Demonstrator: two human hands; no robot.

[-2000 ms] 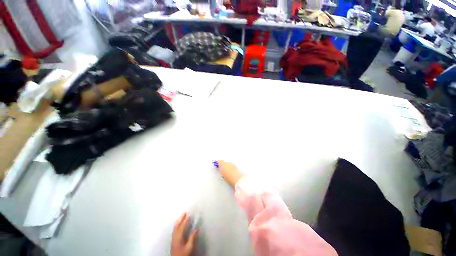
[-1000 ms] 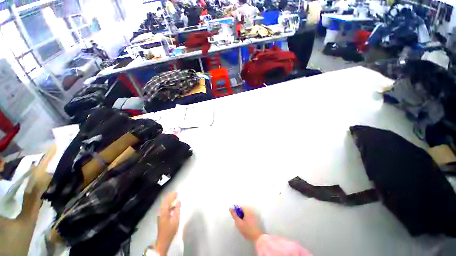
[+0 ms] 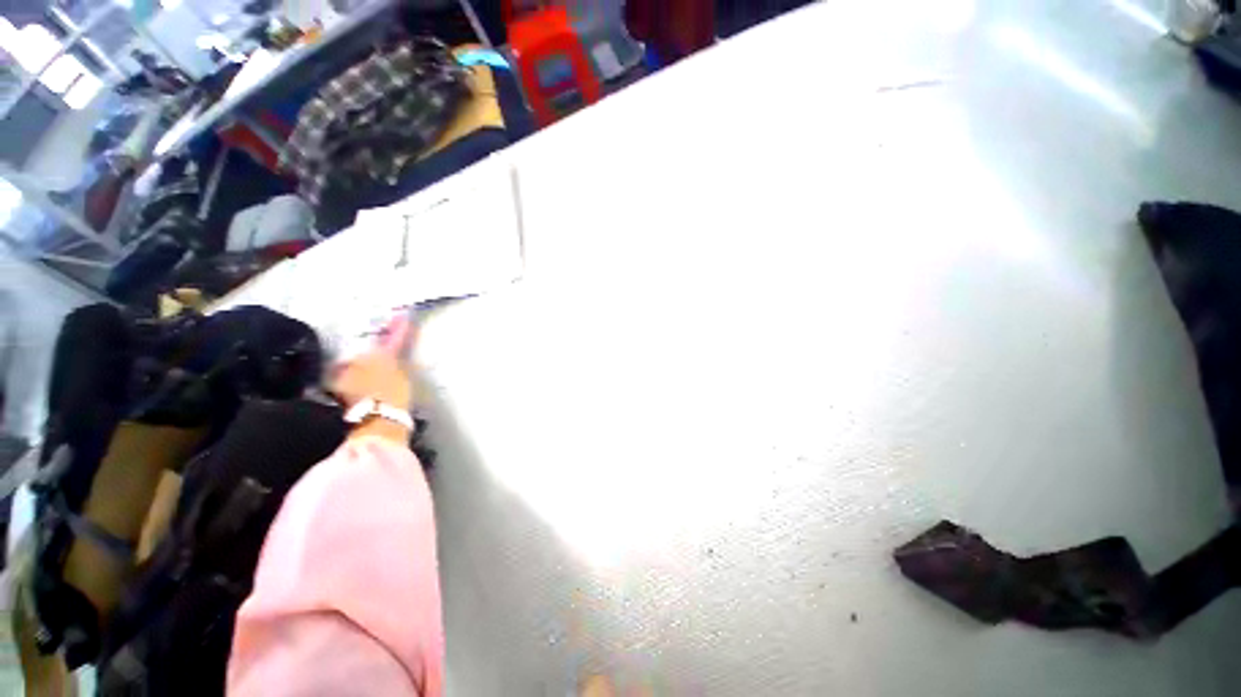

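My left hand (image 3: 370, 379), with a white band at the wrist and a pink sleeve, reaches to the far left part of the white table (image 3: 708, 368). Its fingers are blurred beside a small pink item (image 3: 398, 332), at the near edge of white paper sheets (image 3: 463, 245). Whether they grip it is unclear. Only a blurred bit of my right hand (image 3: 599, 686) shows at the bottom edge; what it holds is hidden. A dark strip (image 3: 1014, 583) lies crumpled at the lower right, reaching toward a black panel (image 3: 1211, 293) cut off by the right edge.
A pile of black garment pieces (image 3: 279, 470) with a tan card (image 3: 129, 497) lies at the left, partly behind my left sleeve. Beyond the table are a plaid garment heap (image 3: 374, 116) and a red stool (image 3: 547, 61).
The view has swung and moved closer to the left far side. My left hand has reached forward to the papers. My right hand, earlier holding a small blue item, has almost left the picture.
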